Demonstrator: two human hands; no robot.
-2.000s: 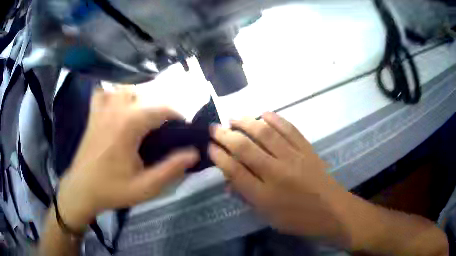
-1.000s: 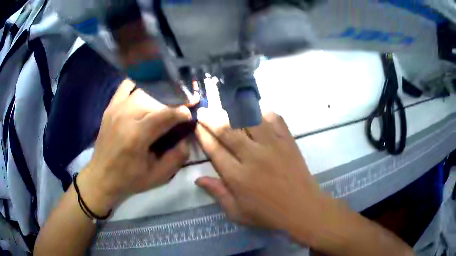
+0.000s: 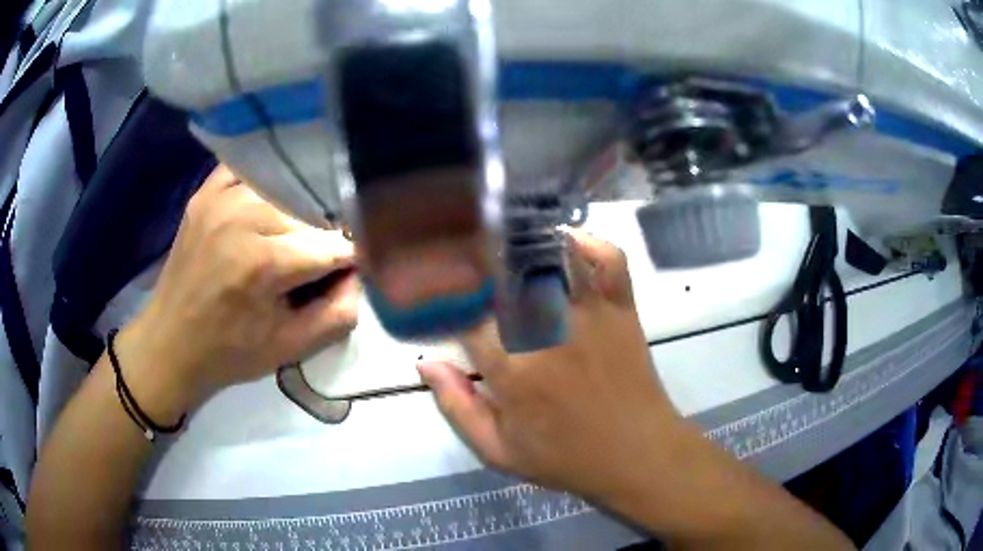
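My left hand (image 3: pixel 253 291) pinches a dark navy piece (image 3: pixel 315 288) between thumb and fingers, left of the needle area. My right hand (image 3: pixel 550 371) lies on the machine bed behind the grey block (image 3: pixel 536 307); its fingertips are partly hidden and no cloth shows in it. The white sewing machine head (image 3: pixel 571 140) with a blue line fills the top. A blurred shiny guard (image 3: pixel 415 194) hides the needle and presser foot. A navy panel (image 3: pixel 135 215) lies left of my left hand.
Black-handled scissors (image 3: pixel 806 323) lie on the table at right. A ribbed grey knob (image 3: pixel 701 226) sticks out from the head. A printed ruler edge (image 3: pixel 485 508) runs along the front. Pale cloth with navy stripes (image 3: pixel 49 205) hangs at far left.
The view has shifted so the machine head and guard look larger and cover more of the needle area. My left hand is now farther left of my right hand, and less navy cloth shows between them.
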